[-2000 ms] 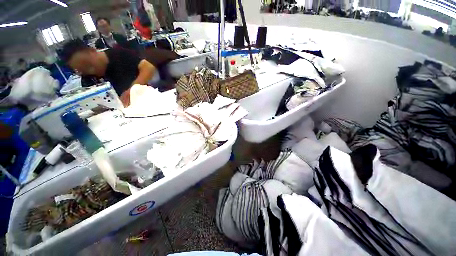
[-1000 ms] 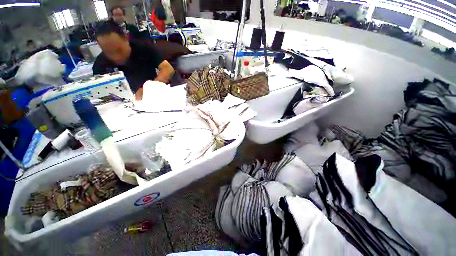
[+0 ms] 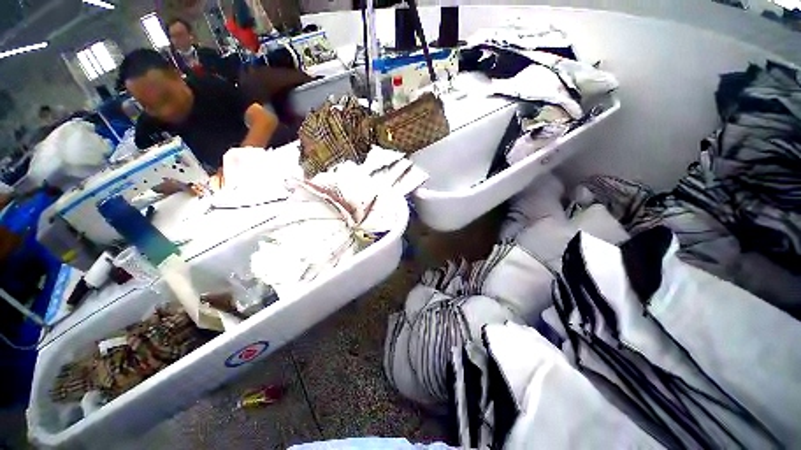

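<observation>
Neither of my hands is in the picture. Nearest in front of me, a large heap of white panels with black edges (image 3: 562,387) fills the lower right. A bundle of layered white-and-black cut panels (image 3: 439,338) lies at its left side, bulging over the floor. A darker, tightly layered striped bundle (image 3: 755,176) rises at the far right. A pale blue piece of cloth (image 3: 351,444) shows at the bottom edge; what it belongs to is cut off.
A white trough (image 3: 290,330) holds checked and white cloth. A second trough (image 3: 492,198) holds black-and-white pieces. A person in a dark top (image 3: 206,110) sits at a sewing machine (image 3: 132,185). A brown checked pouch (image 3: 413,125) lies between. A small red-yellow item (image 3: 261,396) is on the floor.
The view has shifted and tilted, so the troughs and machines sit higher and further left than a second ago. The heaps look the same. No hand has come into view.
</observation>
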